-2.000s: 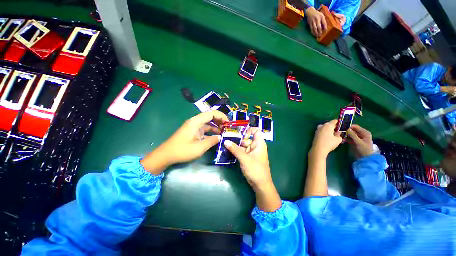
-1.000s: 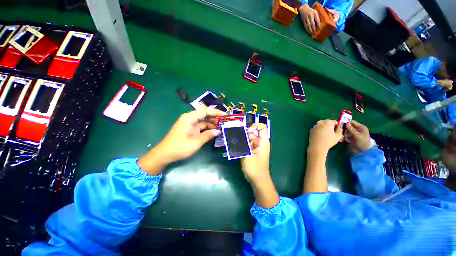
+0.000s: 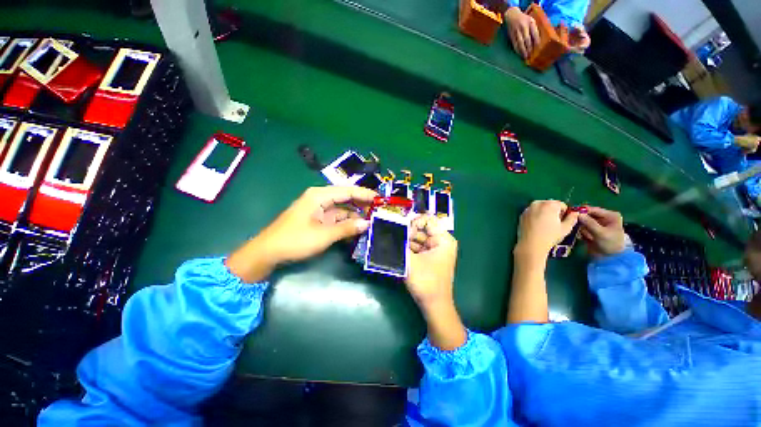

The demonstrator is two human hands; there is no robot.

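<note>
My left hand holds a red phone housing, seen nearly edge-on as a thin red bar, with its fingertips at the left side. My right hand grips the right edge of a white-edged LCD module with a dark screen, just below the red bar. The two parts touch or overlap; whether they are joined I cannot tell. Several more LCD modules with gold-orange tails lie fanned out just beyond my hands, partly hidden by them.
A loose red-and-white housing lies near the pale metal post. A shiny black tray of housings is at left. Red-edged phone units lie beyond. A neighbour's hands work at right; a person opposite holds orange blocks.
The LCD between my hands has turned from tilted to more upright, its screen facing me, and shifted slightly left since a second ago. The red-edged units beyond have moved right.
</note>
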